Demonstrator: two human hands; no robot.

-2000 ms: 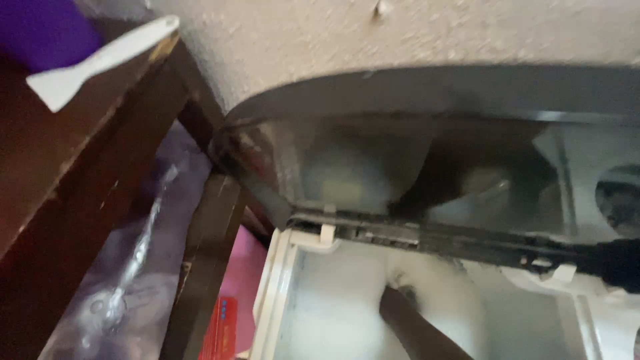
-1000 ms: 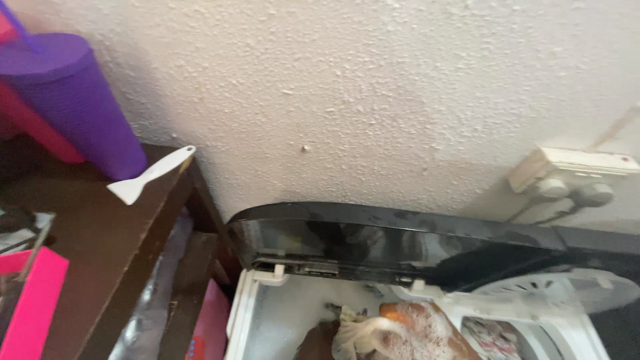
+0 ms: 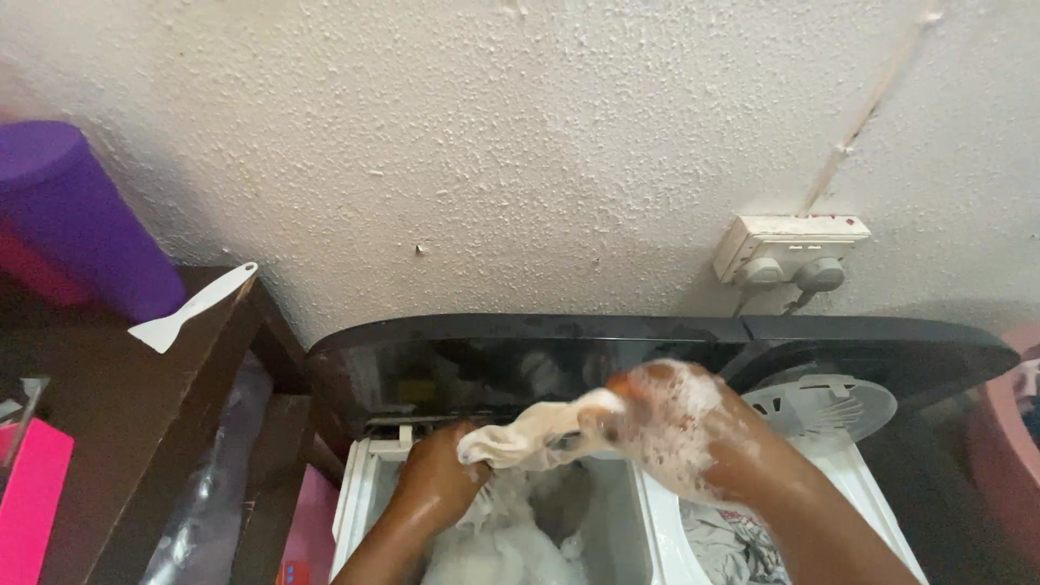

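A twisted, wet, cream-coloured cloth point(image 3: 544, 435) is stretched between my two hands above the left tub of a white twin-tub washing machine point(image 3: 650, 520). My left hand point(image 3: 443, 475) grips its left end over the tub. Soap suds coat my right hand point(image 3: 678, 426), which is closed on the other end. Below, whitish sudsy fabric point(image 3: 504, 552) lies in the cloudy tub. Patterned clothes point(image 3: 731, 544) lie in the right-hand tub, partly hidden by my right forearm.
Raised dark lids point(image 3: 520, 325) lean near the wall, with a translucent perforated disc point(image 3: 829, 410) at right. A socket with two plugs point(image 3: 792, 252) is on the wall. On the brown shelf point(image 3: 106, 390) are a purple tumbler point(image 3: 89, 211) and a white scraper point(image 3: 195, 309). A pink tub point(image 3: 1007, 439) stands right.
The cloth has come up above the left tub and is now stretched between both hands. The view has swung to show more wall and the right side.
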